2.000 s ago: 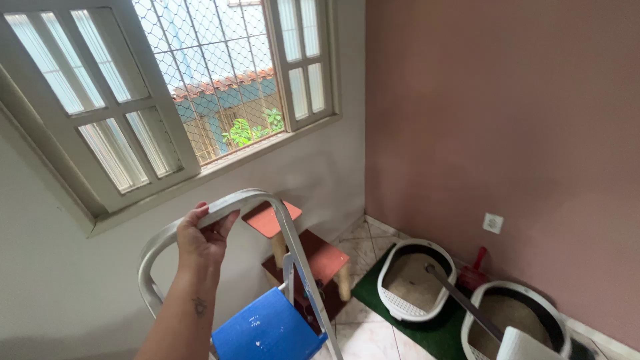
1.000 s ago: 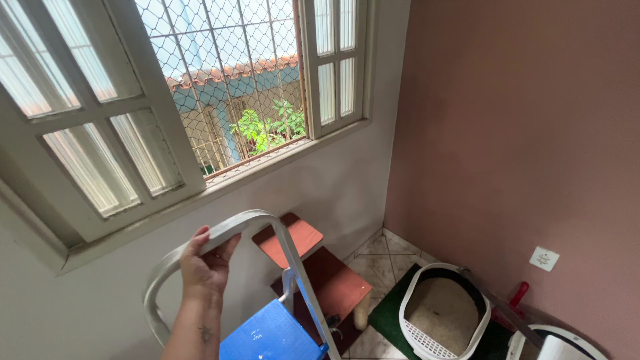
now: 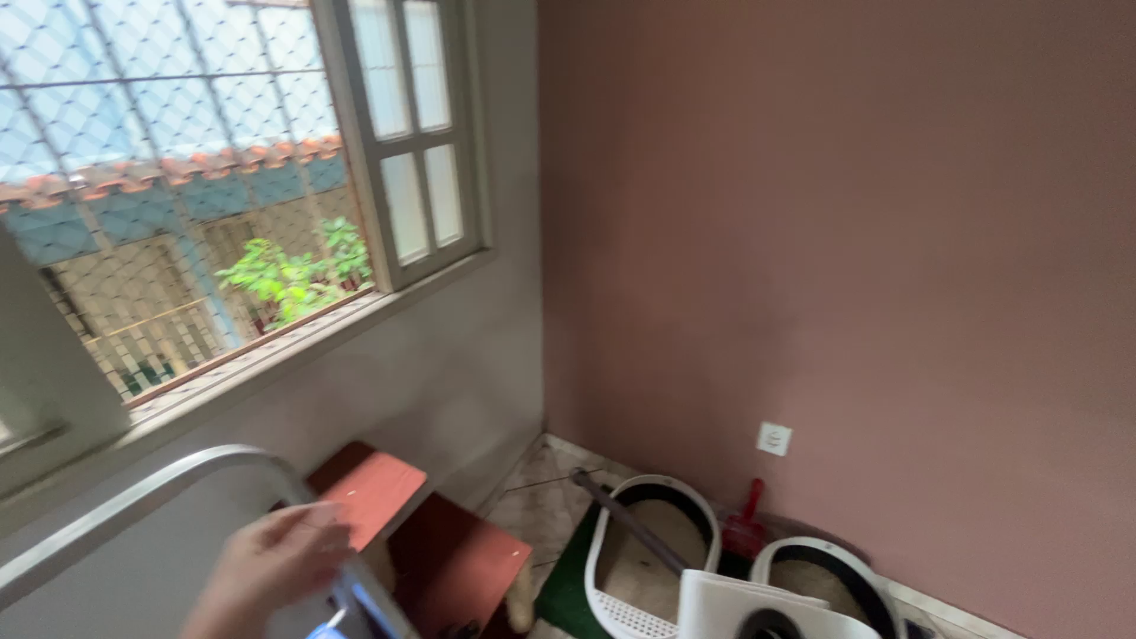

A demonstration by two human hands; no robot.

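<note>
My left hand (image 3: 280,555), blurred, is at the lower left, over the curved metal top rail (image 3: 200,459) of a step ladder. Its fingers bend at the rail's right side; blur hides whether they grip it. Part of a blue step (image 3: 327,631) shows below. At the bottom right, a dark rod (image 3: 632,525) with a rounded end reaches forward from a folded white material (image 3: 723,603) with a dark ring, probably a curtain. My right hand is outside the view.
Red-topped steps (image 3: 457,541) stand below the netted window (image 3: 213,204). Two white-rimmed litter trays (image 3: 652,484) (image 3: 825,548), a red scoop (image 3: 745,524) and a green mat (image 3: 568,577) lie by the brown wall, below a white socket (image 3: 774,438).
The view has swung right and come nearer the corner. My left hand, earlier closed on the top of the ladder's rail, now shows at its right side. More of the rod and white material shows.
</note>
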